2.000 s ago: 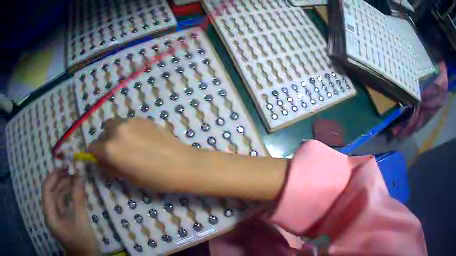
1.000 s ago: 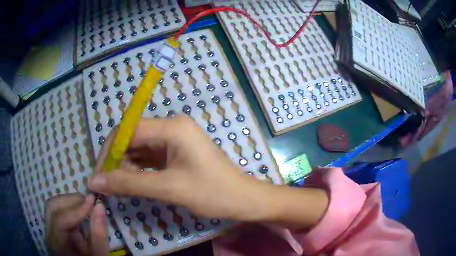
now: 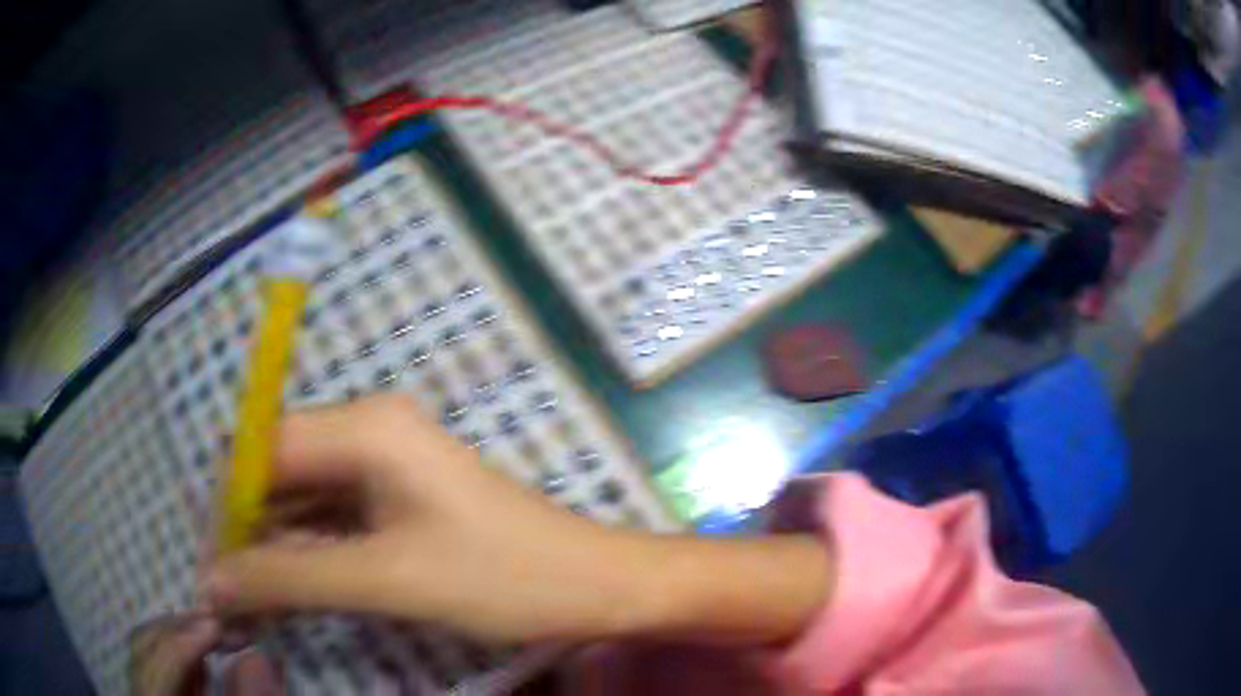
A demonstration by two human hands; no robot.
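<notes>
My right hand [image 3: 395,524] grips the thick yellow pen-like tool [image 3: 261,394], held upright with its whitish band at the top; its tip is hidden by my fingers. A red wire [image 3: 572,136] runs from near its rear over the boards. My left hand [image 3: 184,659] is at the bottom left edge, cut off and blurred, its fingertips close to the right hand's fingertips. Whether it holds anything cannot be seen. Both hands are over the white board [image 3: 395,340] with rows of small round dark metal parts, all smeared by motion blur.
A partly filled board [image 3: 599,252] lies beyond, shiny parts along its near end. Stacked boards [image 3: 939,102] stand at the upper right. A reddish-brown pad [image 3: 814,362] lies on the green top [image 3: 681,415], edged with blue tape. A blue stool [image 3: 1062,456] is at the right. Pink cloth shows at the far right.
The view has shifted and blurred. Two seconds ago the tool lay low, pointing left; one second ago it was raised upright, hands together. It remains in my right hand; less of my left hand shows.
</notes>
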